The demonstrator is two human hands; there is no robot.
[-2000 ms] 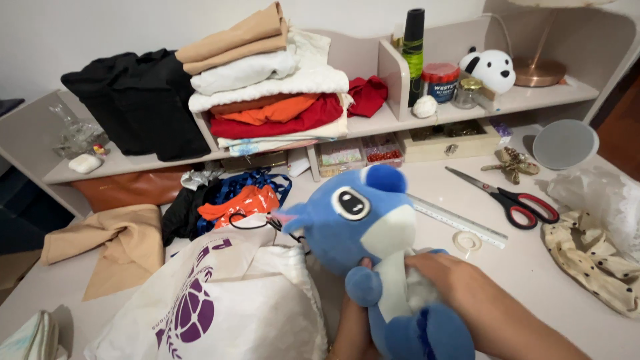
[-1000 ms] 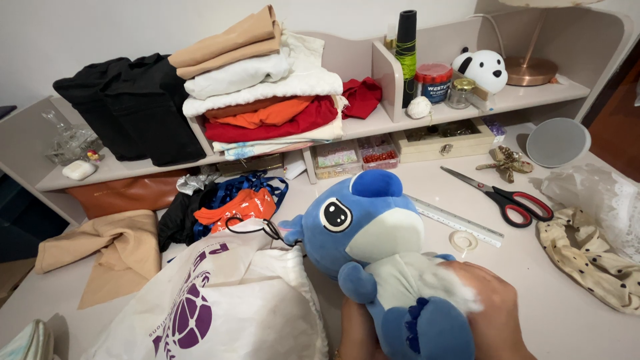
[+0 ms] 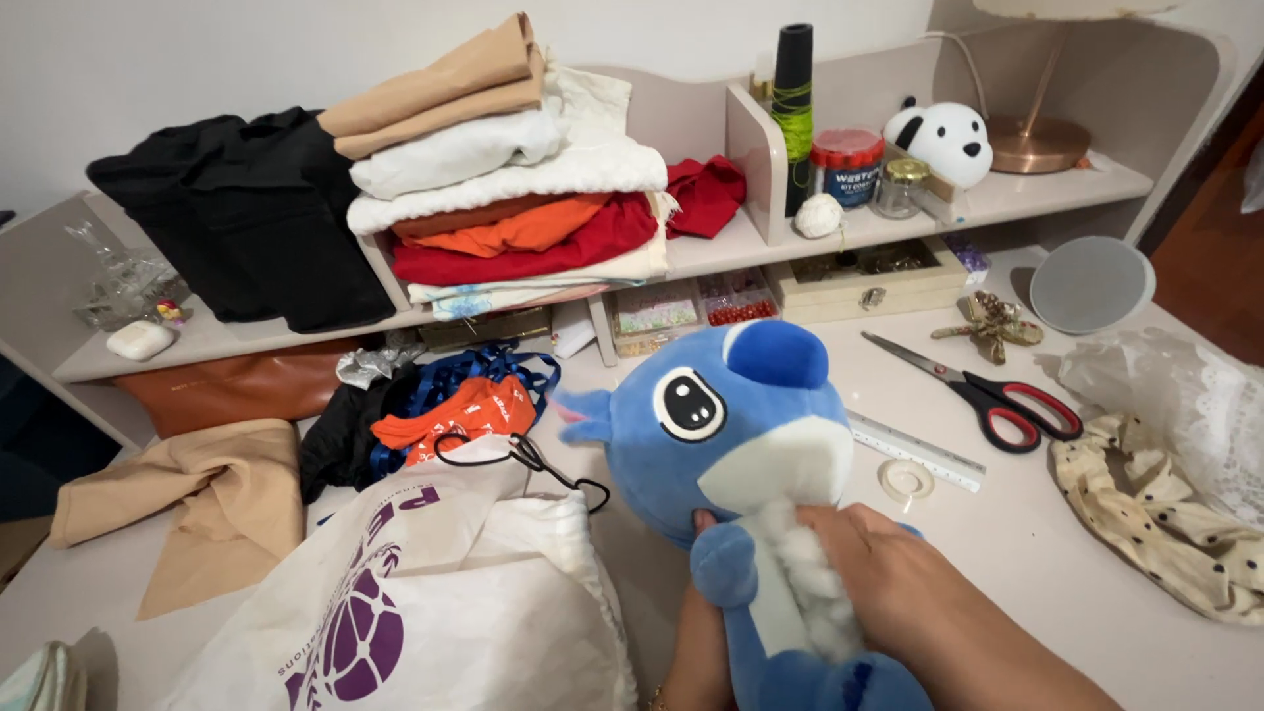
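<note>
A blue plush toy (image 3: 642, 464) with a big dark-blue nose and a pale belly is held up at the center. White stuffing (image 3: 815, 583) bulges from an opening down its belly. My left hand (image 3: 699, 632) grips the toy from behind at the neck, mostly hidden by its arm. At the opening's right edge is my right hand (image 3: 879, 563), its fingers on the belly fabric and stuffing; the fingertips are partly hidden. A white drawstring bag (image 3: 474, 602) with purple print lies left of the toy.
Right of the toy lie a ruler (image 3: 918, 449), a tape roll (image 3: 906, 479), red-and-black scissors (image 3: 987, 395) and a dotted scrunchie (image 3: 1136, 533). Behind stands a shelf (image 3: 755, 168) with folded fabrics (image 3: 513, 237) and jars. Beige cloth (image 3: 197, 504) lies at left.
The toy's belly has turned to face right more, and its opening with stuffing shows more plainly than one second ago. My right hand has moved up along the belly.
</note>
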